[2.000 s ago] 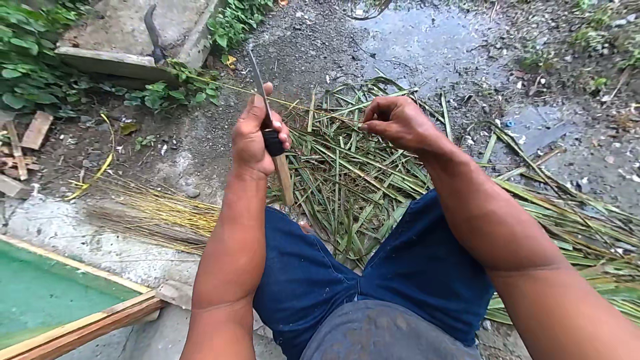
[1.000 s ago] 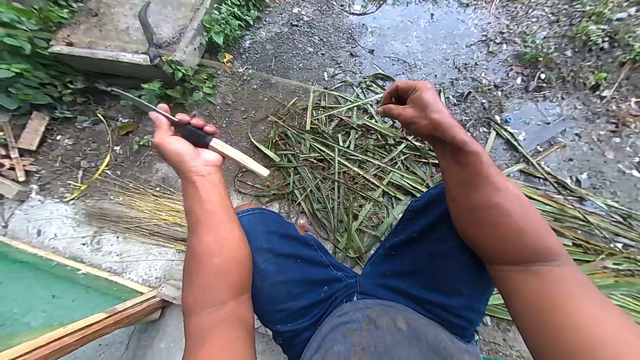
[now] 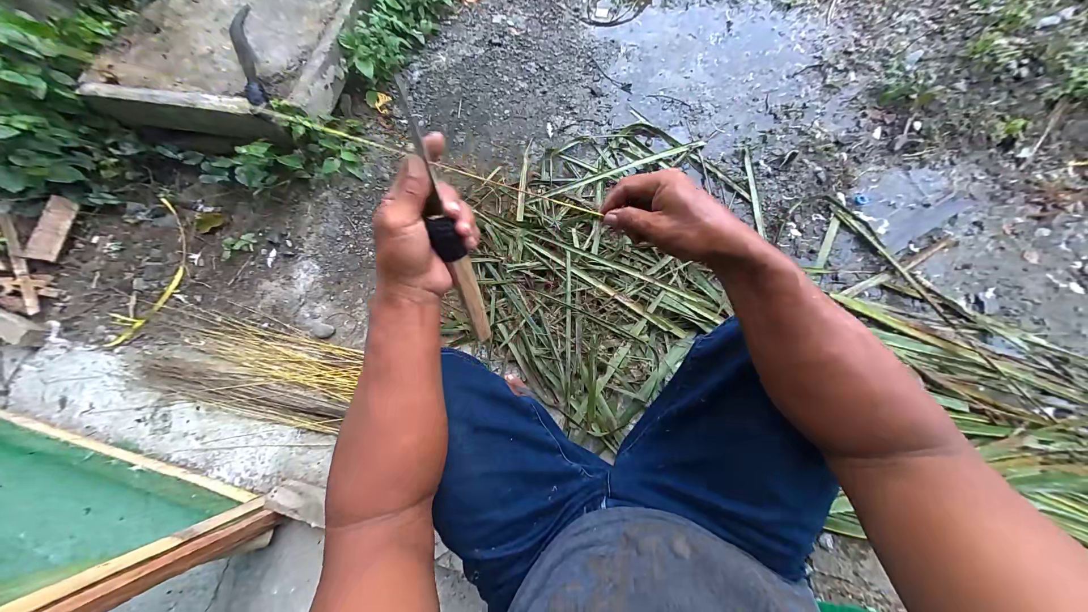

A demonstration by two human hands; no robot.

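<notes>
My left hand (image 3: pixel 425 217) is closed around a knife (image 3: pixel 466 285) with a wooden handle and a black wrapping, its narrow blade pointing up and away. Between the fingertips of my right hand (image 3: pixel 671 212) is the end of a thin yellow-green leaf rib (image 3: pixel 544 196), which runs leftward past the blade and the left fingers toward the concrete slab. Below both hands lies a heap of cut green leaf strips (image 3: pixel 595 297). A bundle of thin yellow ribs (image 3: pixel 280 370) rests on the ground left of my left forearm.
A curved dark blade (image 3: pixel 243 51) lies on a raised concrete slab (image 3: pixel 178 102) at the upper left. A wood-framed green panel (image 3: pixel 93 501) is at the lower left. Long leaves (image 3: pixel 960 365) lie at the right, and a puddle (image 3: pixel 705 68) spreads at the top.
My left hand with the knife has moved right, toward my right hand, and the blade has turned from pointing left to pointing up. My right hand has shifted slightly left.
</notes>
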